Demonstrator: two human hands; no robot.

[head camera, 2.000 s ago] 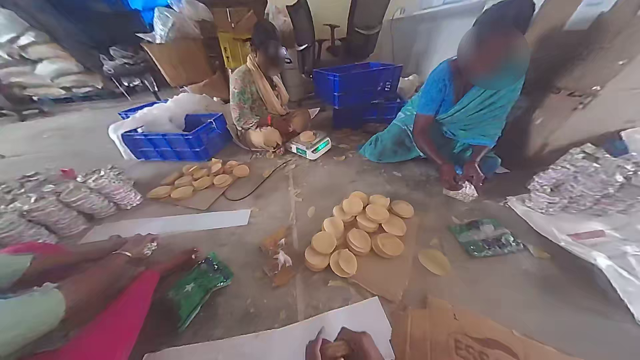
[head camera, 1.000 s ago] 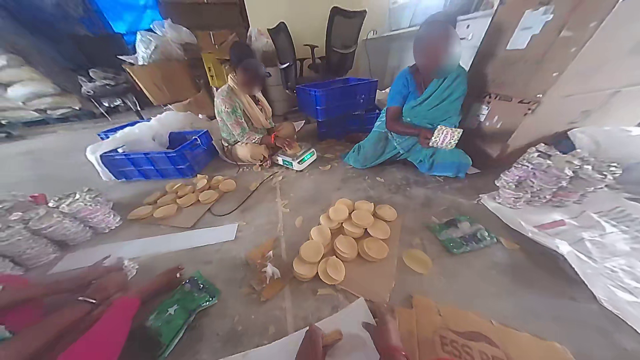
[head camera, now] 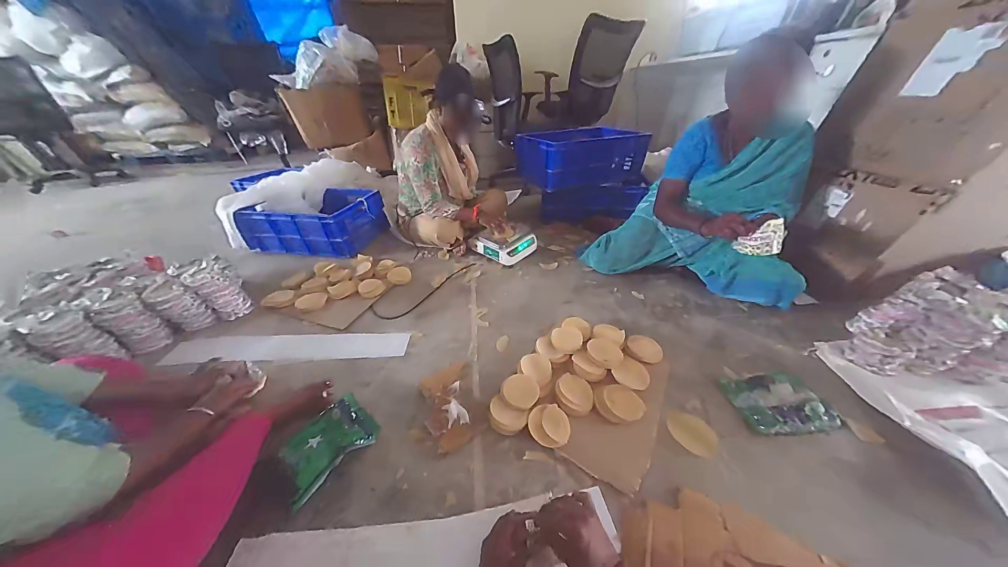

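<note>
My left hand (head camera: 506,539) and my right hand (head camera: 581,529) are close together at the bottom edge, over a white sheet (head camera: 370,537). Something small and pale shows between them, too blurred to name, and which hand grips it is unclear. Beyond them, stacks of round, tan, shallow discs (head camera: 573,392) rest on a flat piece of cardboard (head camera: 622,450). A loose tan disc (head camera: 692,434) lies on the floor to their right. Brown cardboard (head camera: 701,535) with torn edges is beside my right hand.
A co-worker's hands (head camera: 228,386) are at left near a green packet (head camera: 327,449). Two people sit farther back, one at a digital scale (head camera: 506,247), one holding a patterned packet (head camera: 761,238). Blue crates (head camera: 311,228), another green packet (head camera: 780,403) and stacked silvery packets (head camera: 929,323) stand around.
The tan piece seen in my hands a second ago no longer shows; my hands are now closer together. The person in teal has lowered the patterned packet. The view has shifted somewhat.
</note>
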